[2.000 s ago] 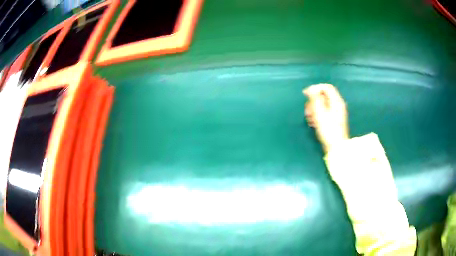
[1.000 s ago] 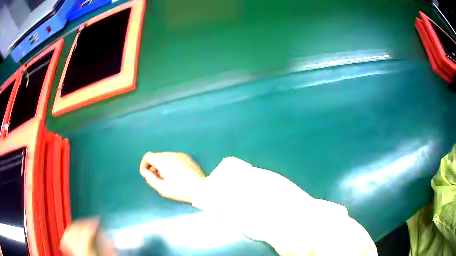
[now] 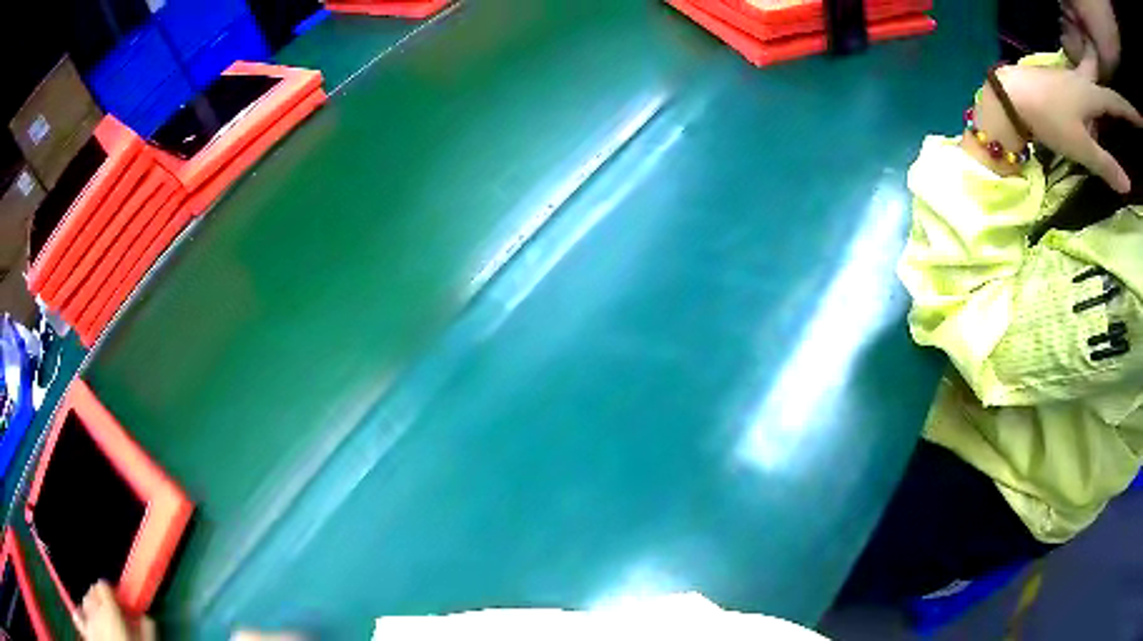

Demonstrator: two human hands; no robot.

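An orange foam tray (image 3: 163, 532) holds a glossy black laptop screen (image 3: 85, 501) at the lower left. My left hand (image 3: 110, 616) is small and cut off by the bottom edge. Its fingers overlap the tray's near side; whether they grip it cannot be told. Only a sliver of my right hand (image 3: 266, 637) shows at the bottom edge, right of the left hand, with its pale sleeve further right. Part of another orange tray with a dark screen (image 3: 15, 595) shows at the left edge.
Tray stacks stand at the far left (image 3: 119, 238) and far side (image 3: 765, 28) of the green bench (image 3: 539, 363). Another person in a yellow-green smock (image 3: 1040, 294) sits at the right. Blue crates (image 3: 169, 56) and cardboard boxes (image 3: 57, 119) are beyond the bench.
The view has swung right, bringing the neighbouring person and far stacks in. The near trays now lie at the lower left. Both hands have shifted to the bottom edge of the picture.
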